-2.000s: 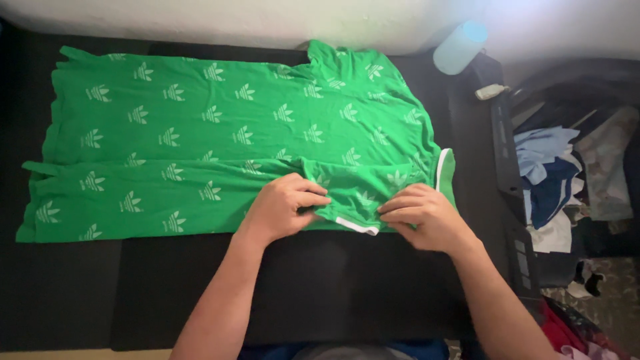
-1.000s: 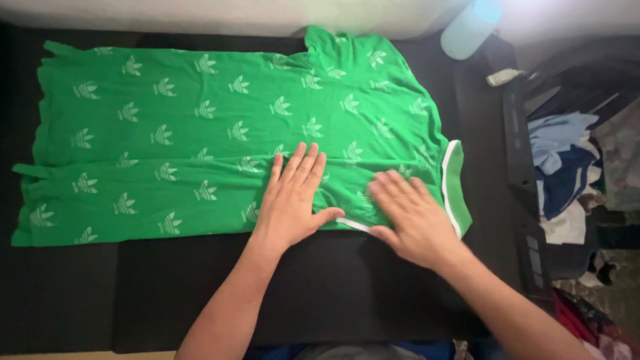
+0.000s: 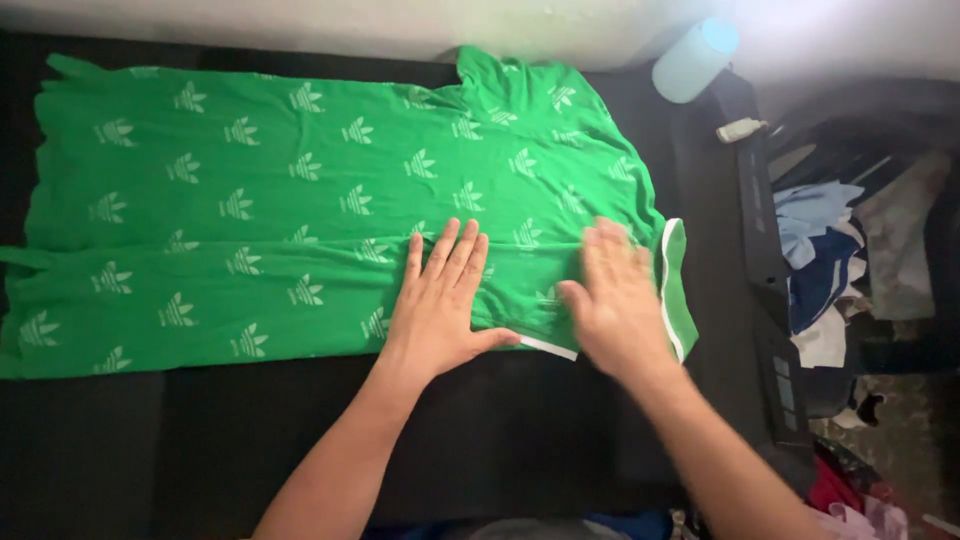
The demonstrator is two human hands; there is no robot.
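Observation:
A green knit shirt [image 3: 330,187] with a pale trefoil print lies spread on a black tabletop, one side folded inward lengthwise. Its collar [image 3: 678,289], edged in white, points right. My left hand [image 3: 439,307] rests palm down on the folded part, fingers a little apart, thumb at the white-trimmed sleeve edge [image 3: 550,348]. Close to the collar, my right hand [image 3: 619,300] is flat over the cloth and blurred. Neither hand grips anything. The other sleeve [image 3: 525,82] sticks out near the wall.
A light blue bottle or tumbler [image 3: 694,64] stands at the back right, by a small whitish object [image 3: 741,130] on the table edge. Right of the table are piled clothes [image 3: 821,247] in a dark container, with more clothes [image 3: 855,487] lower down. A pale wall [image 3: 300,26] borders the back.
Two seconds ago my fingers pinched the sleeve part by its white trim; both hands have let go and flattened onto the cloth. The folded sleeve now lies flatter.

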